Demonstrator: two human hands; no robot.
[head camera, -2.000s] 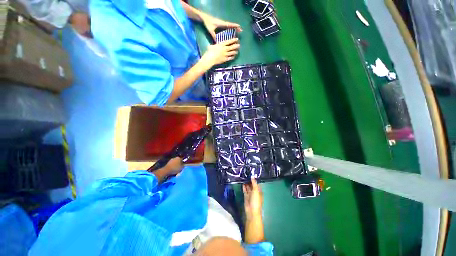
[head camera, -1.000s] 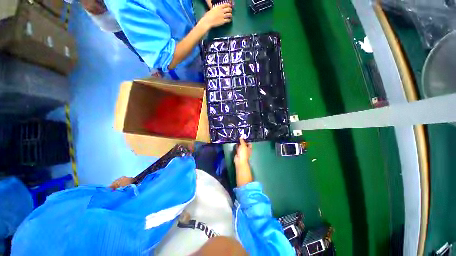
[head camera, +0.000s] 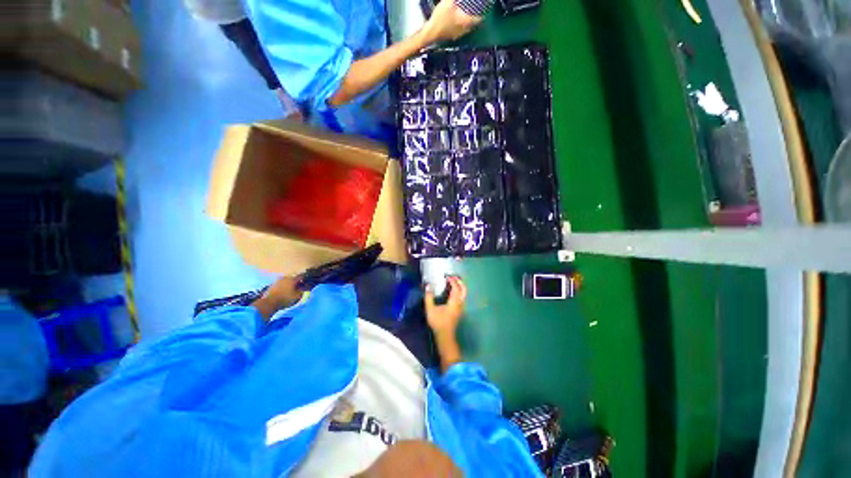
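A large shiny black pocket tray (head camera: 481, 154) lies on the green bench in front of me. My left hand (head camera: 278, 297) grips black plastic trays (head camera: 341, 268) on edge, beside my body at the carton's near side. My right hand (head camera: 446, 301) is just below the tray's near edge with fingers curled; a small dark patch shows between thumb and fingers, and I cannot tell if it is an object. A single display module (head camera: 549, 286) lies on the bench near the tray's near right corner.
An open brown carton (head camera: 235, 177) with a red liner (head camera: 327, 201) stands left of the tray. Stacked modules (head camera: 580, 457) lie at the lower right. A person's hand (head camera: 450, 21) holds modules beyond the tray. A pale metal post (head camera: 672, 245) crosses at the right.
My right hand has left the tray's near edge and its fingers have curled. My left hand, with the black trays, moved from the carton opening to beside my body. The carton shows more fully.
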